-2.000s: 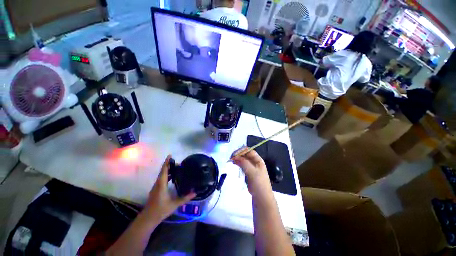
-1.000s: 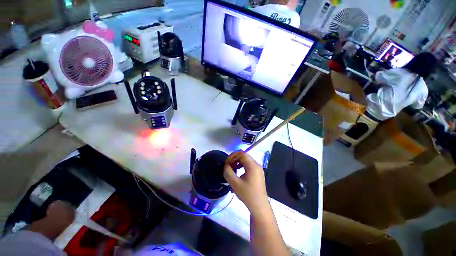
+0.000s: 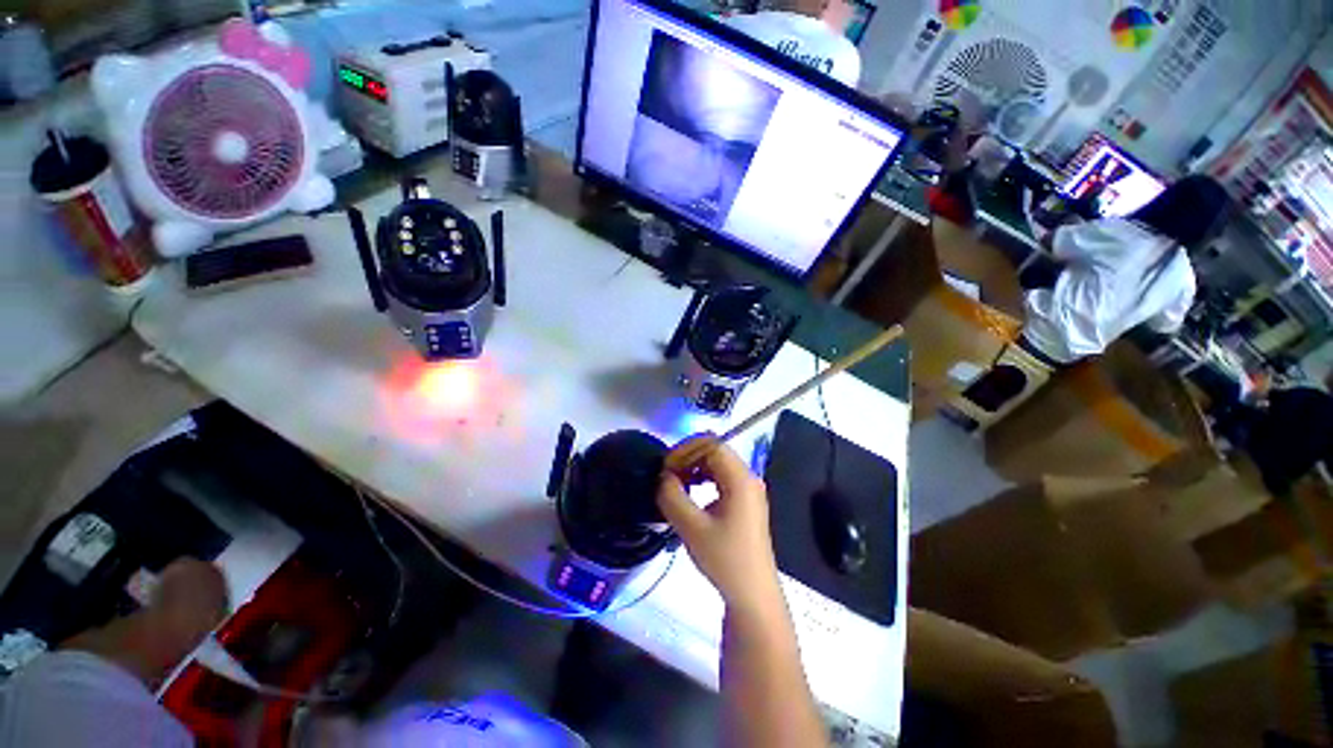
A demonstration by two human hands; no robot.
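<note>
The nearest black dome camera [image 3: 614, 504] stands on the bench close in front of me, one antenna raised at its left, its base glowing blue. My right hand [image 3: 716, 504] pinches a long thin wooden stick [image 3: 819, 383] and touches or nearly touches the camera's right side; the contact point is hidden by my fingers. My left hand [image 3: 187, 602] is low at the left, blurred, over an open black bag [image 3: 88, 504] with red inside. A white strip lies by its fingers; I cannot tell if it is held.
A second camera [image 3: 434, 278] glows red at its base, a third [image 3: 731, 348] stands by the mouse pad [image 3: 797, 512], a fourth [image 3: 483, 129] by the power supply [image 3: 392, 95]. Monitor [image 3: 731, 132], fan [image 3: 219, 146] and cup [image 3: 91, 212] stand behind. Cartons [image 3: 1009, 541] and a person [image 3: 1118, 278] are right.
My left hand has let go of the near camera and moved down left to the bag. My right hand has moved in to the camera's side with the stick. The view has turned left.
</note>
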